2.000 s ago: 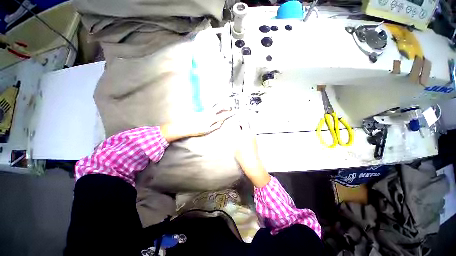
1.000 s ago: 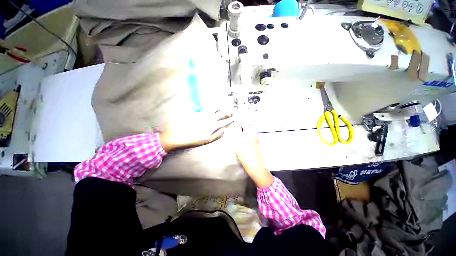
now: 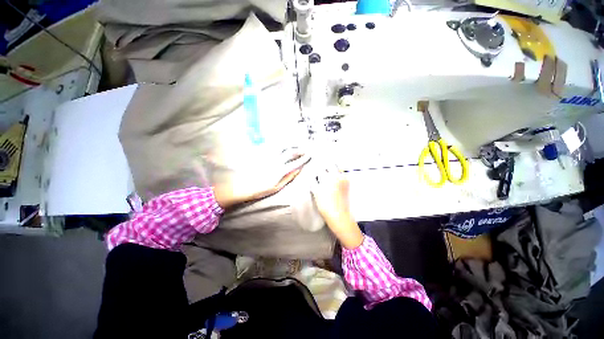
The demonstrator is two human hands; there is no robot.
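A taupe garment piece (image 3: pixel 172 126) lies over the machine bed and hangs at the near edge. My left hand (image 3: pixel 268 182) rests flat on the cloth, left of the needle area, fingers a little apart. My right hand (image 3: pixel 331 198) is at the cloth's right edge, just below the needle area; glare washes out its fingertips, so its grip cannot be made out. The white sewing machine (image 3: pixel 397 63) stands beyond and to the right. The presser foot and needle are lost in glare. A light-blue strip (image 3: pixel 252 109) shows on the cloth's left part.
Yellow-handled scissors (image 3: pixel 442 161) lie right of the needle area. A small black tool (image 3: pixel 504 179) lies farther right. A white board (image 3: pixel 89 152) is at left. Dark cloth (image 3: pixel 536 271) is heaped at lower right, more taupe cloth (image 3: pixel 192 13) at the top.
The whole view has shifted slightly. The cloth under my hands has moved a little and bunches beside my right hand. Both hands stay near the needle area.
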